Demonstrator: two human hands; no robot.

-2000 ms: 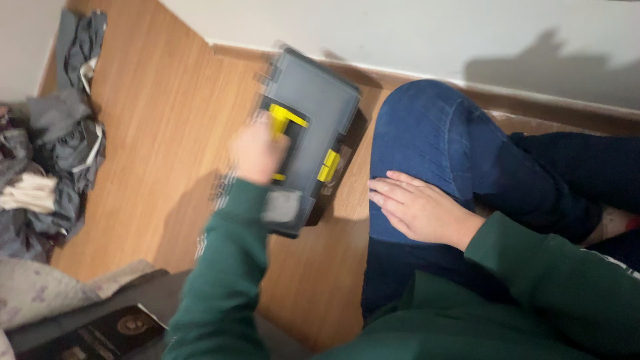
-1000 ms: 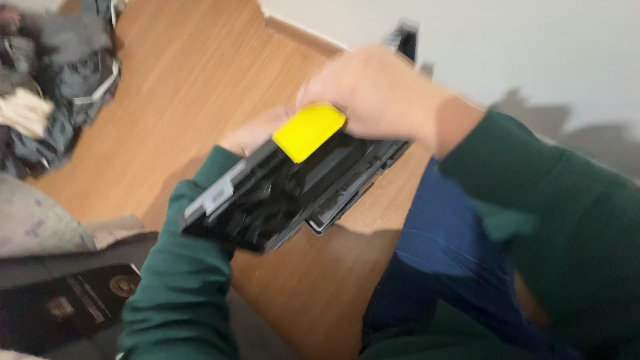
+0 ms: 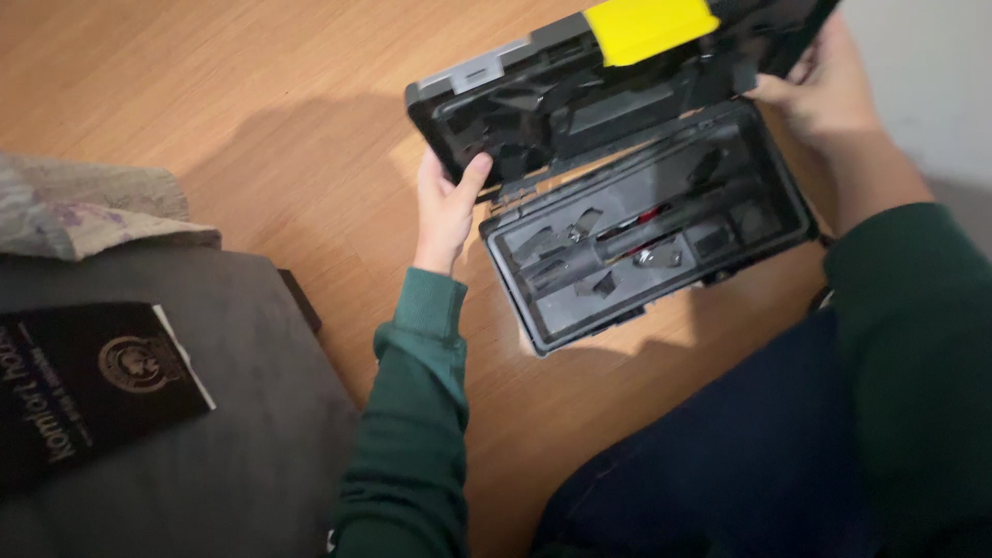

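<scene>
A black plastic toolbox [image 3: 651, 232] stands on the wood floor with its lid [image 3: 566, 116] swung up on the hinge side. My left hand [image 3: 449, 201] grips the lid's left end, thumb on the inner face. The right end of the lid is held by my right hand [image 3: 829, 85], its fingers partly hidden behind it. A yellow latch [image 3: 655, 27] juts from the lid's top edge. Inside the box lies a grey tray [image 3: 558, 267] with a long bar across it; something red [image 3: 649, 215] shows beneath the bar, too blurred to name.
On the left is a dark grey upholstered seat [image 3: 271, 372] with a black printed booklet [image 3: 101, 380] and a patterned cloth [image 3: 116, 201]. My leg in blue trousers [image 3: 713, 449] is close below the box. A pale wall [image 3: 922, 93] rises at the right.
Two seconds ago the toolbox was closed, with my left hand at its yellow handle and my right hand on my knee. Now the lid is raised and both hands hold it. The view has moved closer.
</scene>
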